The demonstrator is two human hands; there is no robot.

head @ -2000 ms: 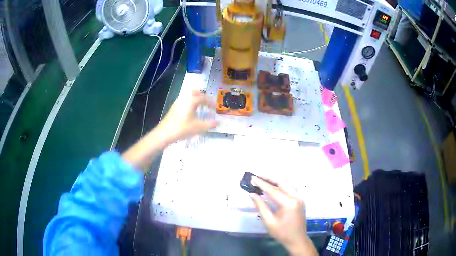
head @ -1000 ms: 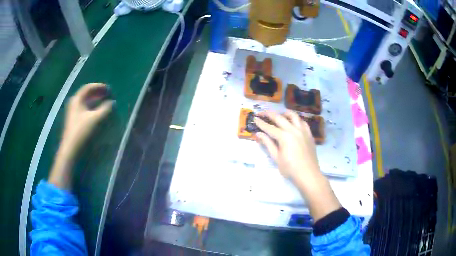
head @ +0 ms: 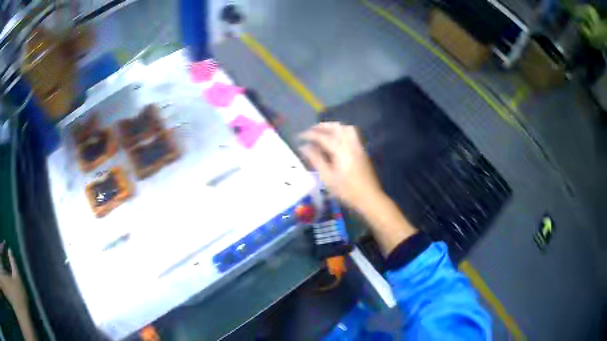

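Note:
Black parts sit in orange fixtures on the white worktable (head: 200,193); the nearest fixture (head: 108,191) holds one with shiny details. Several more fixtures, such as the one at the right of the group (head: 154,154), stand behind it. My right hand (head: 339,163) is blurred, beyond the table's right edge and beside the black tray stack (head: 432,166). Its fingers are bent and apart, and no part shows in it. My left hand (head: 13,286) is cut off by the left edge, with something dark at its fingers; its grip is unclear.
The gold machine head (head: 50,73) is at upper left. Pink pads (head: 247,131) line the table's right edge. A red knob (head: 305,212) and blue panel (head: 256,236) are on the front edge, beside the keypad controller (head: 327,233). Cardboard boxes (head: 459,40) stand at the back right.
The view has swung right, so the table and fixtures show farther left. My right hand has left the nearest fixture and moved right to the tray stack. My left hand is now at the left edge.

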